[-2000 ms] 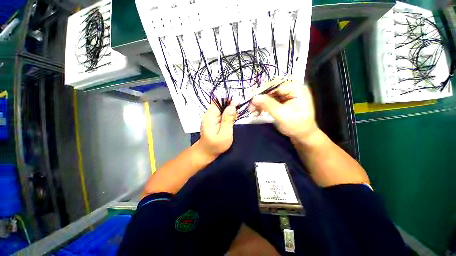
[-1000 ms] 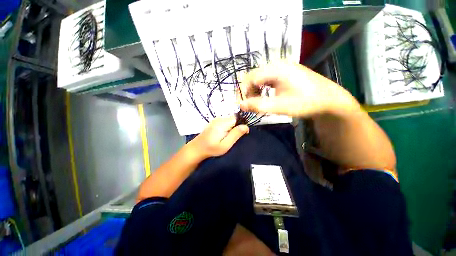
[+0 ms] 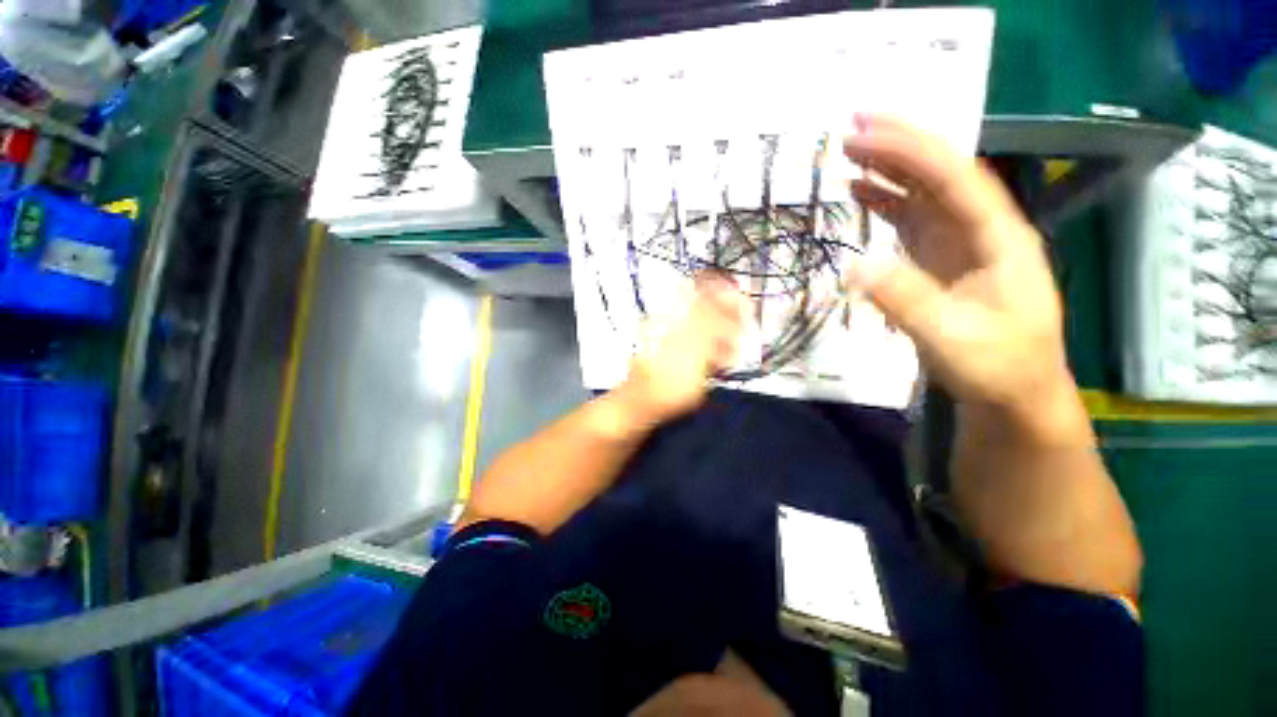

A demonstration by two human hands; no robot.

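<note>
The white carrier sheet (image 3: 770, 77) lies tilted from the green bench edge down to my lap. Dark V-shaped lead pairs stand in a row across it. A loose tangle of black lead wires (image 3: 791, 259) lies on its lower middle. My left hand (image 3: 693, 336) is blurred at the tangle's lower left, fingers bent; whether it holds leads cannot be told. My right hand (image 3: 966, 266) is raised over the sheet's right side, fingers spread, with nothing seen in it.
Stacked carrier sheets with leads stand at the left (image 3: 399, 133) and at the right (image 3: 1204, 266). Blue bins (image 3: 56, 259) are at the far left, another (image 3: 287, 644) at the lower left. A badge (image 3: 833, 574) hangs on my chest.
The view has shifted, so the sheet sits further right. My right hand has moved from beside my left hand out to the sheet's right side and its fingers have spread.
</note>
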